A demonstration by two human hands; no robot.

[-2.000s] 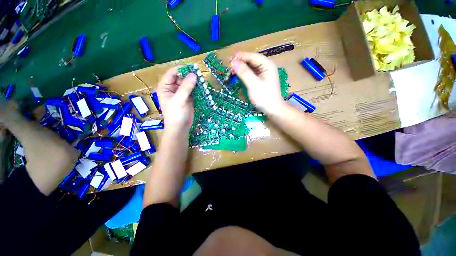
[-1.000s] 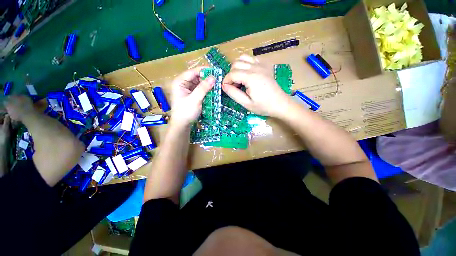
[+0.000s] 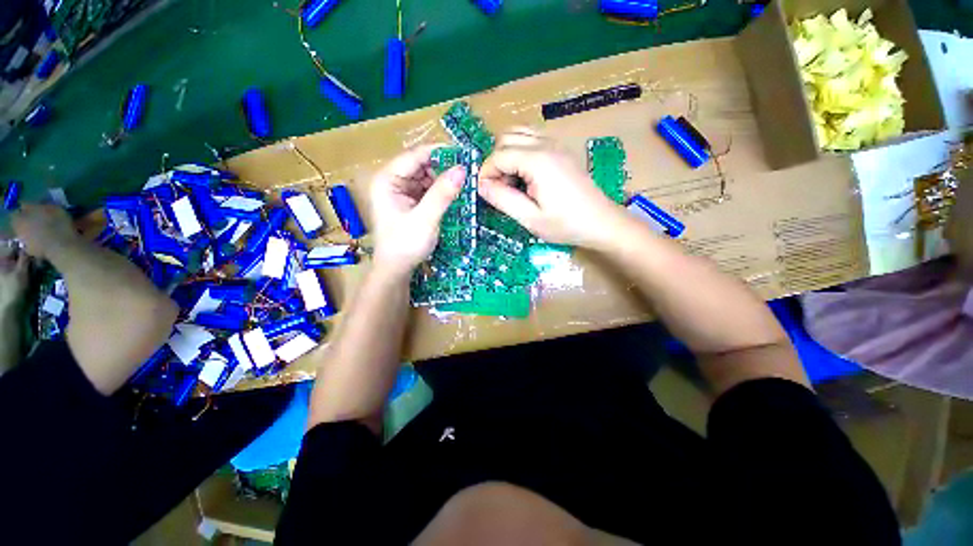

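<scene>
My left hand (image 3: 411, 203) pinches a green circuit board strip (image 3: 451, 219) between thumb and fingers. The strip stands roughly upright in view, with a row of white and silvery parts along its right edge. My right hand (image 3: 539, 187) is at the strip's right edge, thumb and fingertips close together against it; whether they hold anything small is hidden. More board strips (image 3: 496, 272) lie overlapping below the hands. One strip end (image 3: 461, 123) sticks out beyond them, and a separate green board piece (image 3: 606, 165) lies to the right.
Brown cardboard (image 3: 683, 91) lies under the work. A heap of blue battery packs (image 3: 224, 283) is at left, beside a neighbour's arm (image 3: 101, 288). Loose packs (image 3: 681, 142) lie at right, near a carton (image 3: 760, 107) of yellow pieces (image 3: 848, 80). More packs lie on the green surface (image 3: 213, 64).
My hands came together at one board strip, after being apart two seconds ago. In the last second they barely moved. The packs on the green surface shifted left in view.
</scene>
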